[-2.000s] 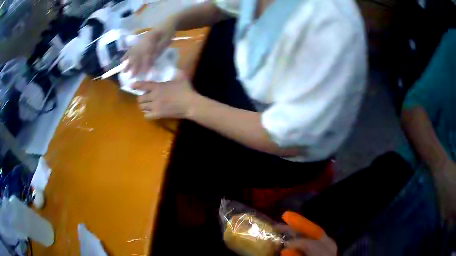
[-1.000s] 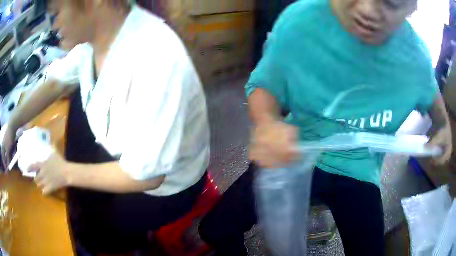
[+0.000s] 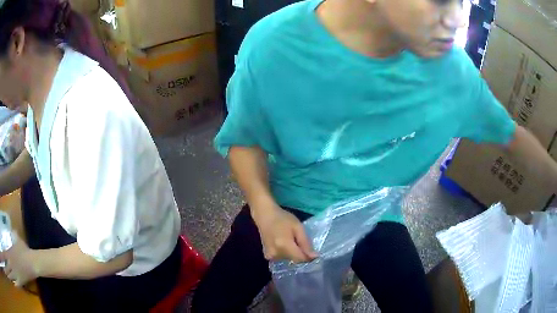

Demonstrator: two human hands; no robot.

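Note:
Neither of my hands is in the picture. Nearest in front of me, a seated person in a teal shirt (image 3: 366, 116) holds a clear plastic bag (image 3: 330, 244) by its edge in one hand. The bag hangs down over the person's dark trousers. The person's other arm reaches out to the right edge, its hand cut off. A stack of whitish ribbed bubble bags (image 3: 495, 257) stands at the lower right.
At the left, another person in a white blouse (image 3: 104, 165) sits on a red stool (image 3: 186, 269) at the orange-brown table (image 3: 18, 293), a hand on a white object cut off by the edge. Cartons (image 3: 177, 79) are stacked behind, with more cartons (image 3: 507, 174) at the right.
The view has swung right, away from the table. The hand with orange finger cots and the wrapped bread roll have left the picture. The teal-shirted person's far arm now stretches right, off the bag.

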